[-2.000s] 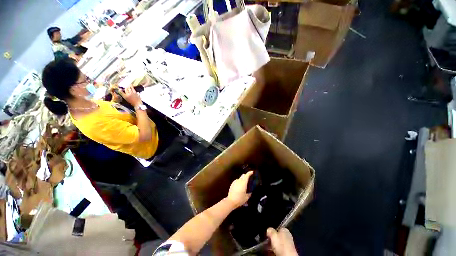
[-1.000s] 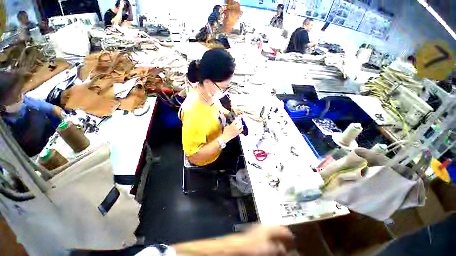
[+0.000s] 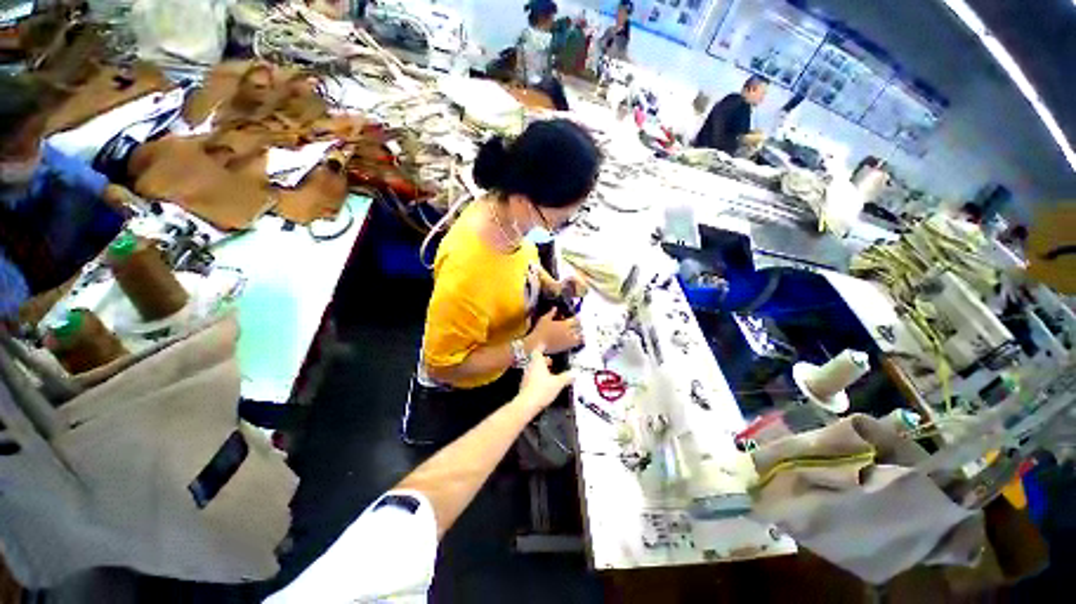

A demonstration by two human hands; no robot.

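Observation:
My left hand (image 3: 545,380) reaches in from the bottom, with a white sleeve, and its fingers are apart close to the hands of a seated person in a yellow shirt. I see nothing held in it. The person's hands hold a small black item (image 3: 550,309), partly hidden by the fingers. The person sits at a white table (image 3: 614,519) and wears a face mask. My right hand is out of the picture.
Red-handled snips (image 3: 610,385) lie on the table. Beige panels (image 3: 850,484) hang over its near right end. Brown thread cones (image 3: 148,277) and a beige panel (image 3: 142,472) stand at the left. Blue-lined bin (image 3: 779,319) behind.
The view has turned from the carton to the seated person. My left hand has left the carton and reaches up to the person's hands. My right hand has gone out of view.

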